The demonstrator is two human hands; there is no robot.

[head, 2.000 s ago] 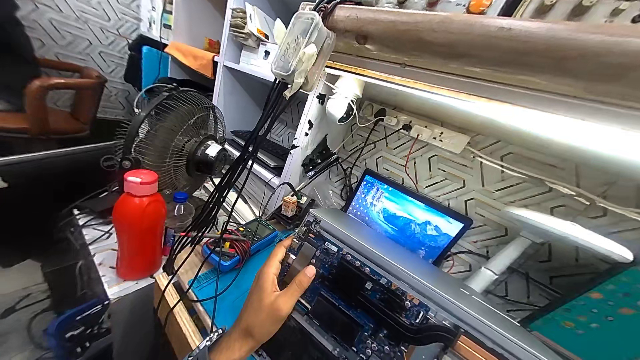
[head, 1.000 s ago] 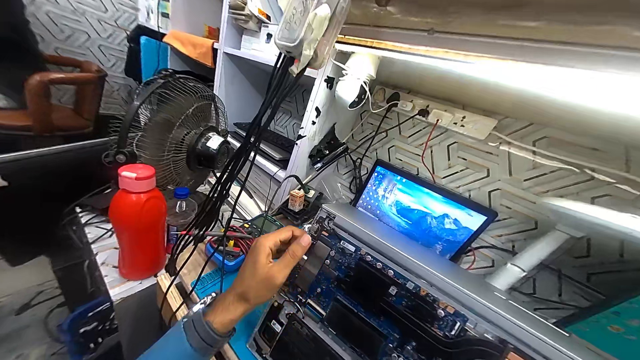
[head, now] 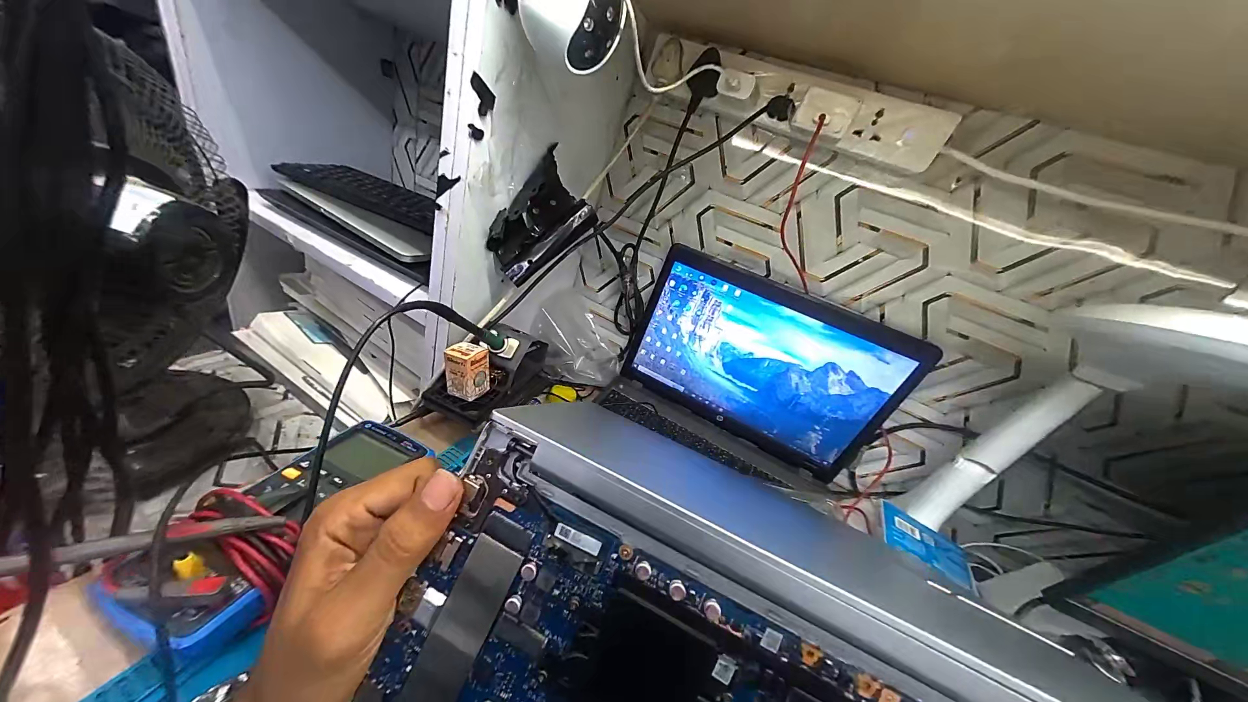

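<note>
My left hand (head: 356, 575) reaches in from the lower left, thumb and index finger pinched together at the hinge corner of an opened laptop. Between the fingertips and the corner is a small metal connector (head: 473, 495), which the fingers seem to grip; their far side is hidden. The laptop's blue motherboard (head: 561, 575) lies exposed, with a dark grey flat strip (head: 463, 609) beside the hand and a black part at the centre. The grey laptop lid (head: 741, 526) runs along its far edge. My right hand is not in view.
A lit laptop (head: 780, 356) stands behind. To the left are a multimeter (head: 366, 458), coiled red leads (head: 239, 546), a blue-edged tool (head: 175, 624), a small box (head: 467, 371) and hanging black cables (head: 58, 341). A fan (head: 185, 234) and a white lamp arm (head: 1014, 448) flank the bench.
My left hand has moved from over the board, fingers spread, to the hinge corner, with thumb and index finger brought together. The view has come closer to the bench.
</note>
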